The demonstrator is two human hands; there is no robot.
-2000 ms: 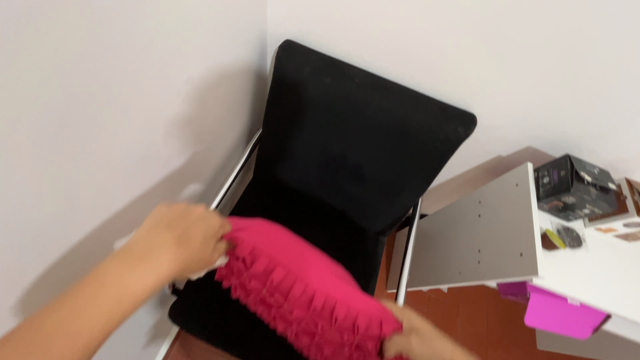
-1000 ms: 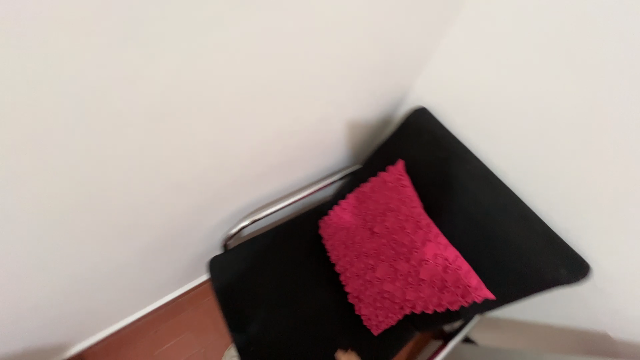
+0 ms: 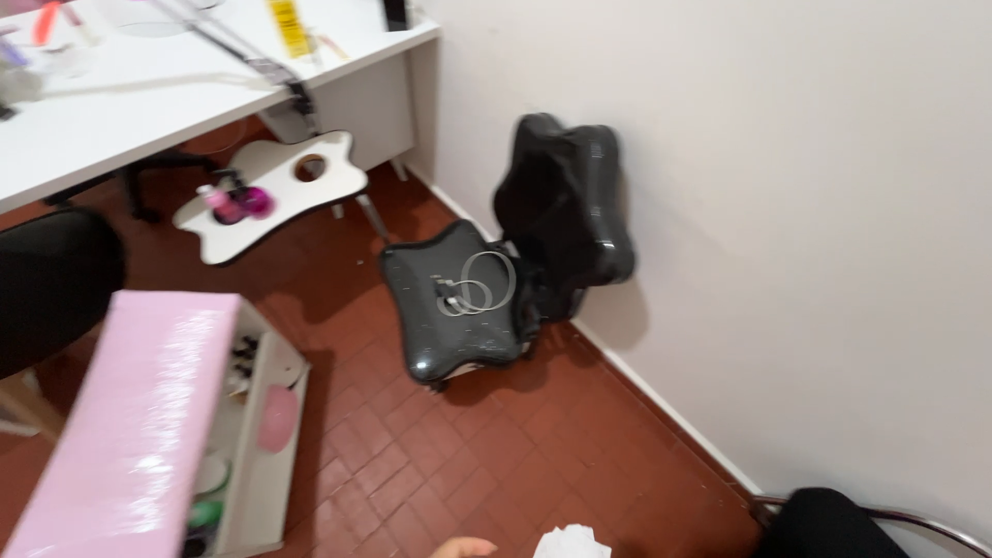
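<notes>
At the bottom edge, a fingertip of what seems to be my left hand [image 3: 463, 548] shows, pointing right; the rest is cut off. Just right of it is a crumpled white tissue or cloth [image 3: 573, 542], its lower part out of frame. Whether the hand touches it cannot be told. My right hand is out of view. The black chair seat or back edge [image 3: 825, 523] shows at the bottom right, beside its metal armrest [image 3: 930, 530]. Farther off, a coiled pale cable [image 3: 490, 283] lies on the glossy dark seat [image 3: 418, 310] of a low stool with a backrest [image 3: 573, 201].
A pink-topped white cart [image 3: 147, 418] with bottles and a pink bowl [image 3: 277, 418] on its shelves stands lower left. Behind are a white footrest [image 3: 271, 182] carrying bottles, a white desk [image 3: 155, 101] and a dark chair [image 3: 54, 279]. The wall [image 3: 775, 232] runs along the right.
Two seconds ago both hands held the red-pink ruffled cushion over the black chair; one second ago it lay on that chair, released. The view has since swung far away, and the cushion is out of frame.
</notes>
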